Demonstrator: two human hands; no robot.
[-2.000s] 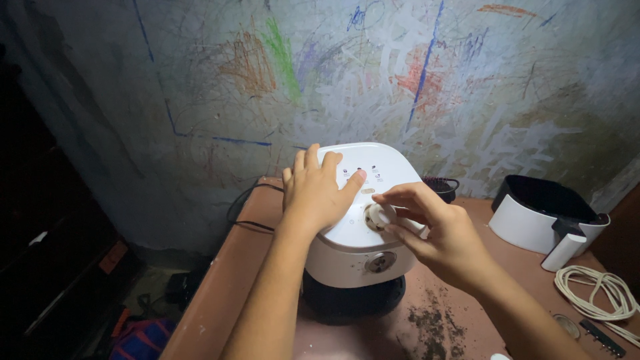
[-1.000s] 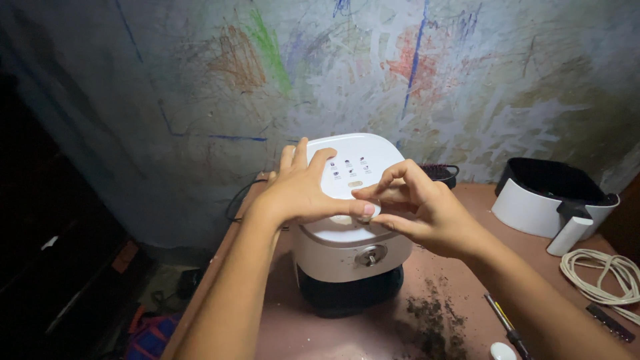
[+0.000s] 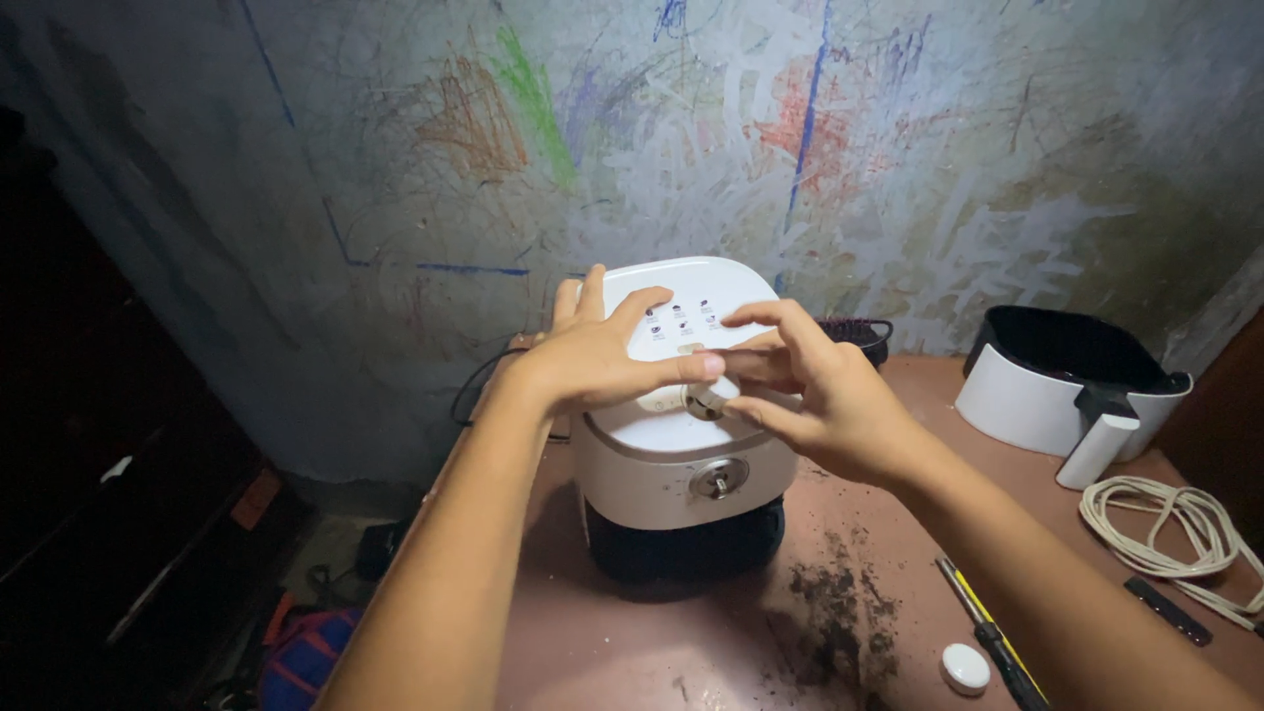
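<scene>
A white air fryer body (image 3: 652,484) stands upright on the brown table, with small icons on its top panel. My left hand (image 3: 592,355) rests spread on the left of the top, its thumb tip beside a white knob (image 3: 718,393). Pinched between the thumb and fingers of my right hand (image 3: 805,390), that knob sits tilted over a round metal dial seat in the top. On the front face is a second round metal seat (image 3: 720,480) with a bare shaft. A loose white knob (image 3: 965,670) lies near the table's front edge.
A white and black fryer basket (image 3: 1027,405) stands at the right, near a coiled pale cord (image 3: 1150,528) and a black strip (image 3: 1167,610). A screwdriver (image 3: 992,632) lies beside the loose knob. Dark debris (image 3: 839,602) covers part of the brown table (image 3: 612,657).
My left thumb has moved from the top panel's icons down to beside the knob. My right hand still has its fingers around the knob, now tilted.
</scene>
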